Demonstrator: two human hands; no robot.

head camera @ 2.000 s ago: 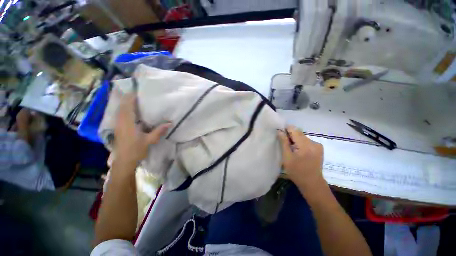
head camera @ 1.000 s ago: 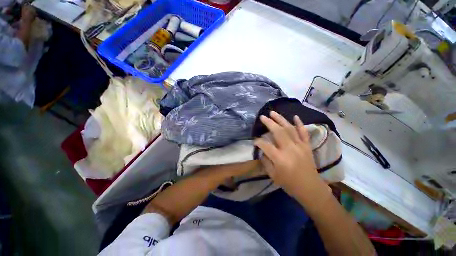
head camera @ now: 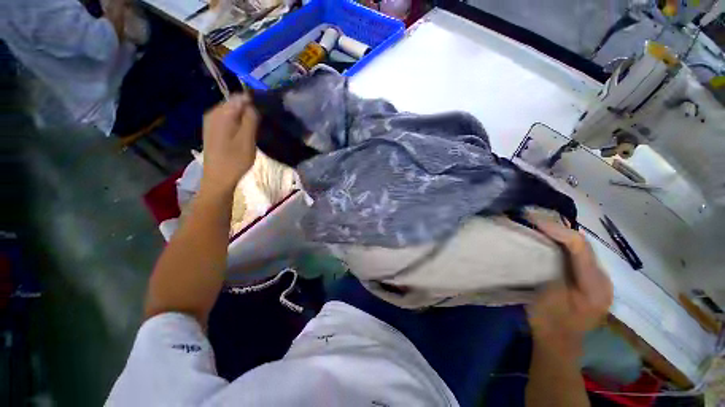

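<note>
The garment (head camera: 397, 191) lies across the table's front edge and over my lap, its blue-grey leaf-print side up. Its cream inner side (head camera: 469, 266) shows at the front, and a black part lies near my right hand. My left hand (head camera: 230, 131) is closed on a dark end of the garment and holds it up at the left, slightly blurred. My right hand (head camera: 576, 278) grips the garment's right edge, with the cream fabric under its fingers. Part of the right fingers is hidden by fabric.
A blue basket (head camera: 318, 40) with thread cones stands at the back left. The sewing machine (head camera: 652, 87) is at the right, with black thread snips (head camera: 621, 242) on the table (head camera: 477, 63). Cream fabric pieces (head camera: 262, 187) are piled at the left. A person (head camera: 71, 56) sits at the upper left.
My left hand has come out from under the garment and moved up and left, drawing out a dark end. My right hand has moved right from the black part to the right edge.
</note>
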